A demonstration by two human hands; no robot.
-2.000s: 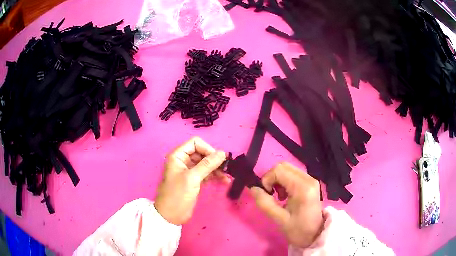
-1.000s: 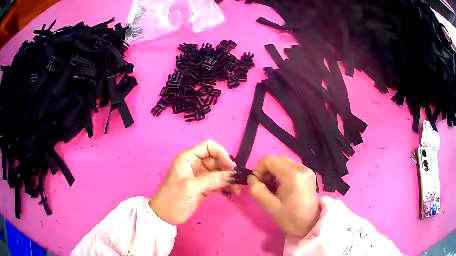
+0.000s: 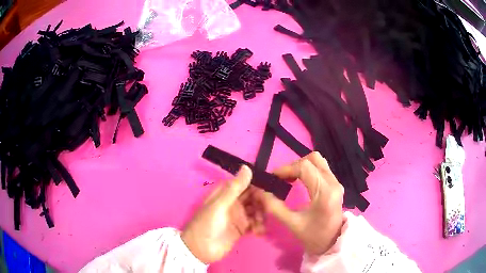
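Note:
A black webbing strap [image 3: 229, 162] lies slantwise across my hands at the lower centre. My left hand [image 3: 221, 216] is slightly blurred and holds the strap with its thumb on top. My right hand [image 3: 309, 205] is at the strap's right end, its fingers curled around that end. No buckle part can be made out in my hands; the fingers and blur hide what is under the strap. The loose buckle pile [image 3: 216, 88] lies above my hands. The small working bundle of webbing [image 3: 335, 122] lies to its right, with one strap reaching down to my fingers.
Finished straps [image 3: 64, 101] heap at the left. The main webbing stock [image 3: 405, 53] fills the upper right. A clear plastic bag [image 3: 186, 21] lies at the top. A smartphone [image 3: 453, 202] with a white scrap [image 3: 454, 152] is at the right. A blue stool [image 3: 21, 256] shows lower left.
The strap in my hands, bunched between my fingers before, now shows stretched out flat, its free end pointing up left. My left hand has turned and moved slightly right and down.

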